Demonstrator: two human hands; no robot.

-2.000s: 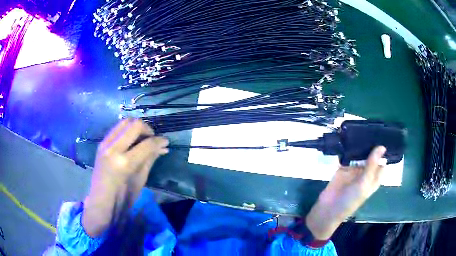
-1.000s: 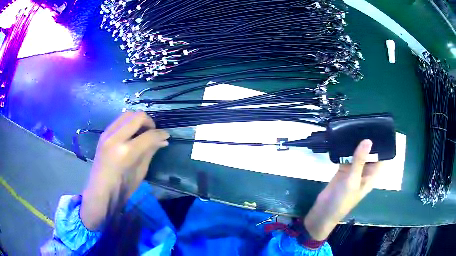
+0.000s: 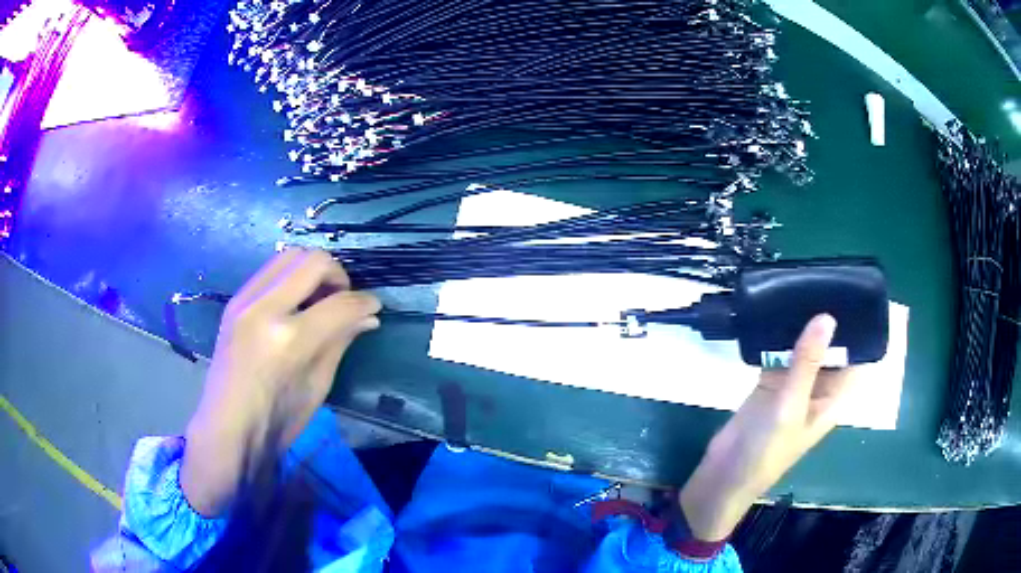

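My left hand [image 3: 286, 336] pinches a thin black cable [image 3: 504, 322] near its left part. The cable's pale plug end [image 3: 179, 299] sticks out left of the hand. My right hand [image 3: 784, 420] holds a flat black glue bottle [image 3: 812, 313] lying sideways, with a white label at its lower edge. Its tapered nozzle [image 3: 683, 318] points left and meets the small silvery-white connector [image 3: 633, 325] at the cable's right end, over the white sheet [image 3: 537, 364]. Whether glue comes out cannot be seen. Several loose cables [image 3: 504, 260] lie just behind, across the sheet.
A wide dense pile of black cables [image 3: 560, 84] lies behind the sheet. A tied cable bundle [image 3: 983, 280] lies at the far right. A small white piece [image 3: 874, 119] lies at the back right. Violet-white light glows over a pale sheet [image 3: 106, 84] and cables at the far left.
Since the oldest frame, the bottle and right hand have shifted slightly left in the picture, and the view has moved a little. In the last second almost nothing has moved.
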